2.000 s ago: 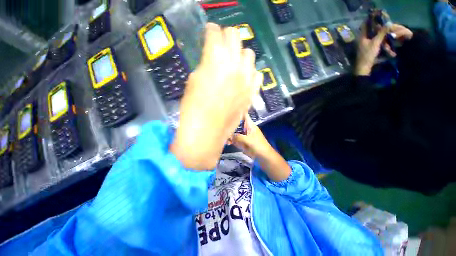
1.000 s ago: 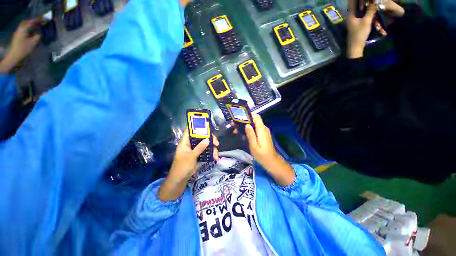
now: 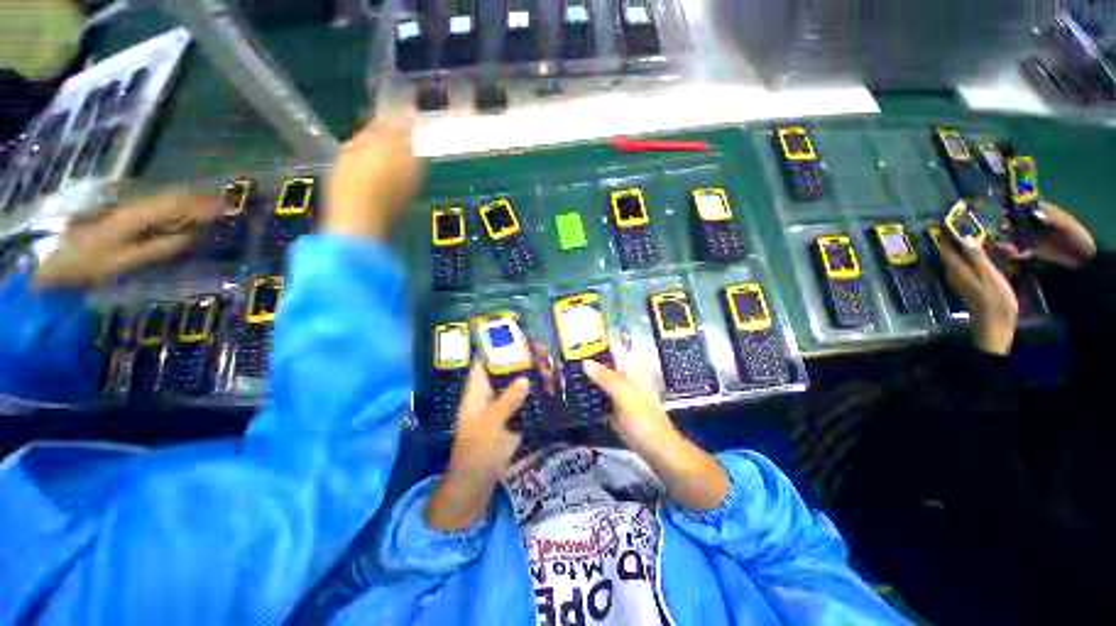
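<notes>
My left hand [image 3: 481, 440] holds a keypad phone [image 3: 504, 346] upright, its yellow-framed screen lit white and blue, my thumb at the keypad. My right hand [image 3: 646, 422] holds a second keypad phone [image 3: 580, 328], its screen lit white, my thumb on its keypad. Both phones are over the near edge of a clear blister tray [image 3: 783, 373]. In that tray lie several more yellow-framed phones, such as a phone [image 3: 676, 330] with a dark screen, and a green tag [image 3: 572, 231] in a back-row pocket.
A worker's blue sleeve [image 3: 337, 355] and blurred hands reach over another phone tray on the left. A dark-sleeved worker on the right handles phones beside a third tray [image 3: 887, 328]. A red pen [image 3: 661, 146] lies behind the middle tray. A pale board [image 3: 734, 113] runs behind it.
The view now shows more of the bench. The phone in my right hand, tilted and darker before, now faces me with a white screen. The neighbour's blue arm has shifted left.
</notes>
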